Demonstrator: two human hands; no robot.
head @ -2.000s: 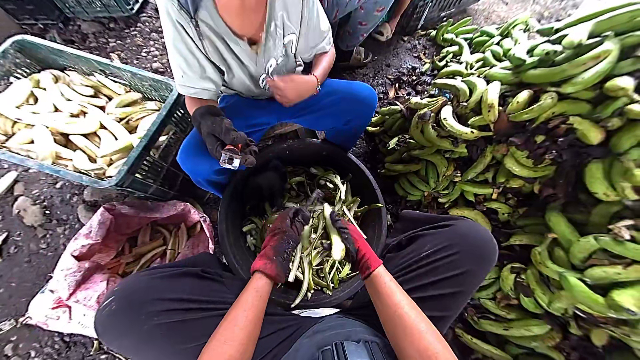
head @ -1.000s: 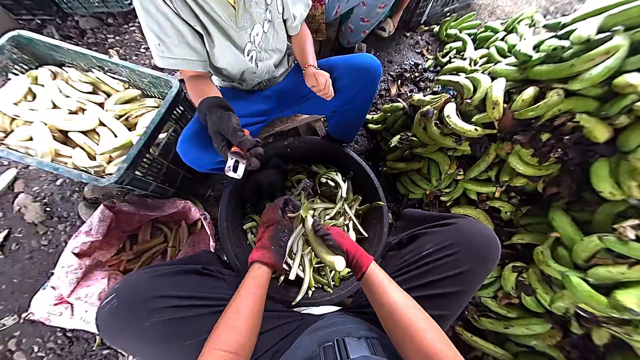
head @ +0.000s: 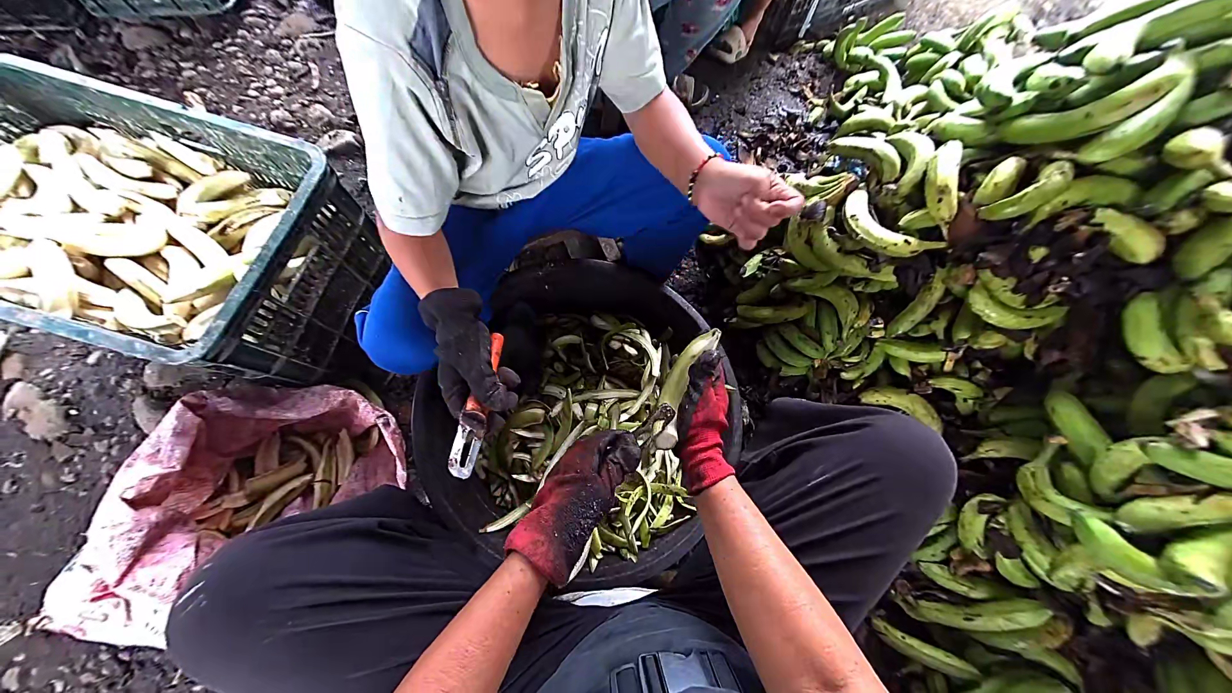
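Note:
My right hand (head: 705, 423), in a red and black glove, grips a partly peeled green plantain (head: 685, 371) that points up and away over the tub. My left hand (head: 577, 500), in a matching dirty glove, is curled low over the near side of the tub; whether it holds a tool or peel is hidden by its fingers. The black round tub (head: 712, 318) between my knees holds many green peel strips (head: 616, 385). Opposite me, a person's black-gloved hand (head: 467, 356) holds a peeler with an orange handle (head: 467, 438) over the tub's left side.
A green plastic crate (head: 241, 298) of peeled plantains stands at the left. Below it lies a pink and white sack (head: 144, 510) with brownish pieces inside. Green plantains (head: 1011, 318) are heaped along the right. The other person's bare hand (head: 751, 200) is raised near the heap.
The plantain, earlier between both my hands and pointing down to the right, now points up in my right hand. My left hand is apart from it. The other person's bare hand has moved right, toward the heap.

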